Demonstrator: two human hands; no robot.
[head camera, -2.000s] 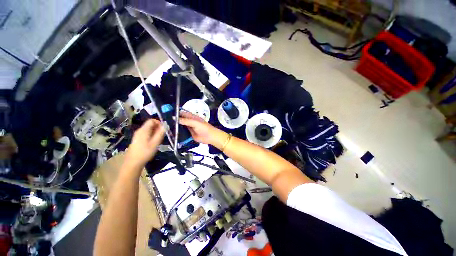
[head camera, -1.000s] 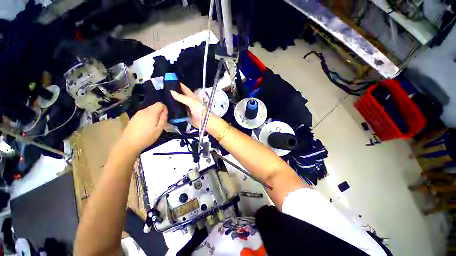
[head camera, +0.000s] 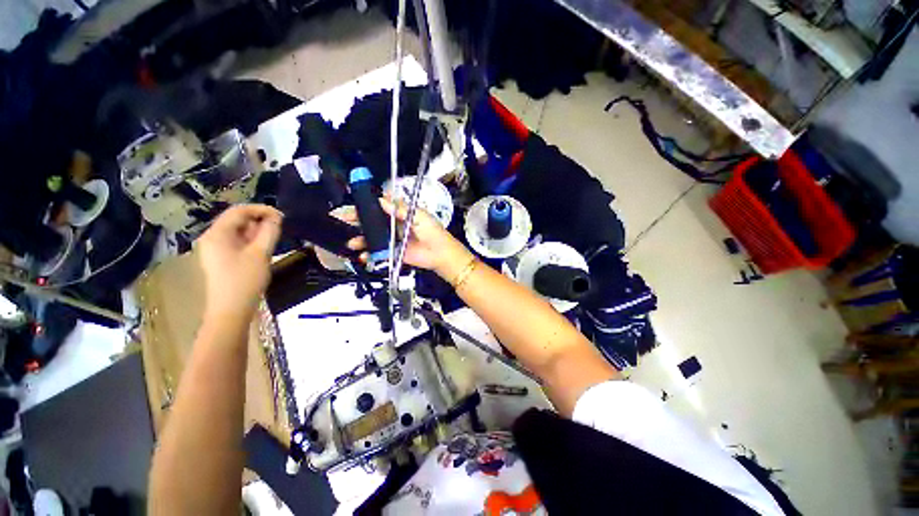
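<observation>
My right hand (head camera: 421, 240) holds a dark thread cone (head camera: 371, 214) with a light blue end, behind the upright metal rods of the thread stand (head camera: 395, 151). My left hand (head camera: 240, 242) is raised to the left of the cone, apart from it, with its fingertips pinched together. I cannot see whether a thread is between them. The overlock machine (head camera: 378, 403) stands nearer to me, below both hands. A blue cone (head camera: 499, 217) and a black cone (head camera: 560, 282) sit on white discs right of my right hand.
A brown cardboard sheet (head camera: 176, 333) lies left of the machine. Another machine (head camera: 166, 176) stands at the left. Dark fabric (head camera: 564, 181) is heaped behind the cones. A red crate (head camera: 781, 217) with dark cloth stands on the floor at the right. A metal-edged beam (head camera: 685, 71) crosses the upper right.
My left hand has moved left, away from the cone, which it was beside before. My right hand still holds the cone, now tilted and seen more clearly.
</observation>
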